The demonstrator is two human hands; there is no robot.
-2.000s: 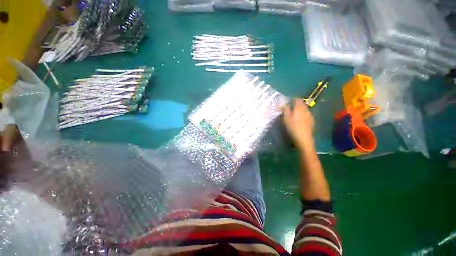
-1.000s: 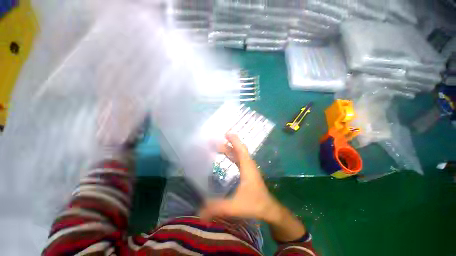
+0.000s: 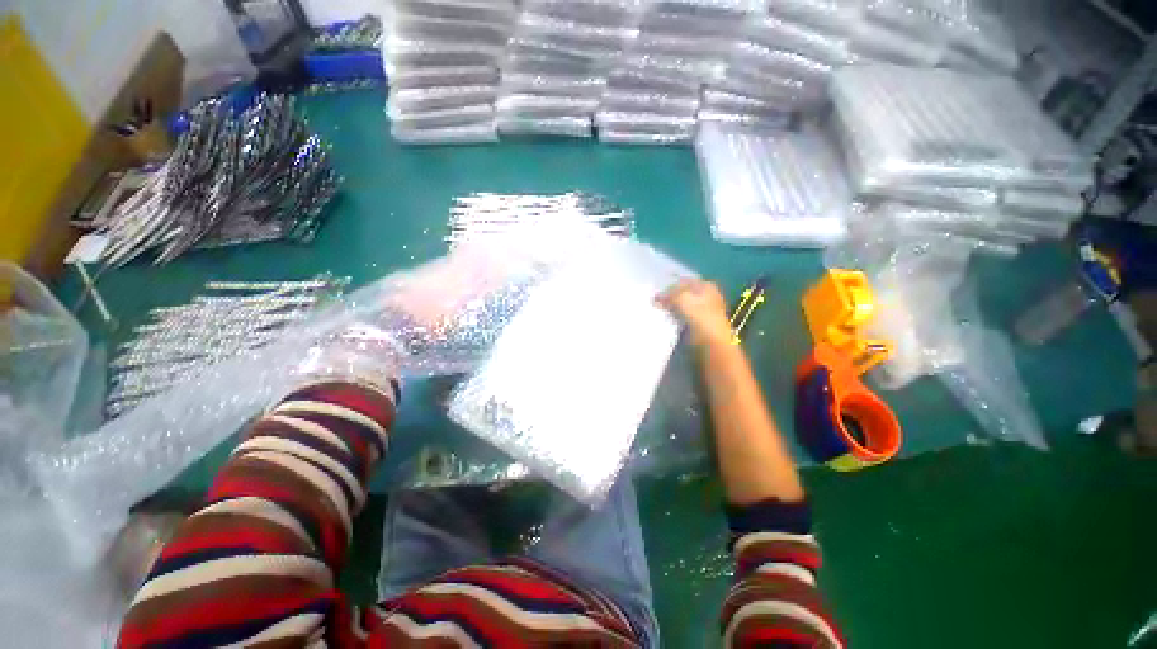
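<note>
A whitish bubble-wrapped bundle [image 3: 571,361] lies tilted in front of me; glare hides any strips inside. Bubble wrap [image 3: 190,406] runs from it to the lower left. My right hand [image 3: 698,307] has its fingers closed on the film at the bundle's right corner. My left hand [image 3: 431,294] is a blurred pinkish shape under the film at the bundle's left; its fingers cannot be made out. White LED strips lie in a row [image 3: 539,213] behind the bundle and in a larger row [image 3: 209,336] at left, partly under film.
An orange and blue tape dispenser [image 3: 848,380] stands at right, beside a yellow and black cutter [image 3: 749,311] and crumpled wrap offcuts [image 3: 920,298]. Finished packs [image 3: 768,184] are stacked at the back and right. A bulk strip pile [image 3: 241,178] lies at back left.
The bubble wrap raised at left has come down over the strips. My left hand has moved right under it. My right hand has moved from the near-left side to the bundle's right corner.
</note>
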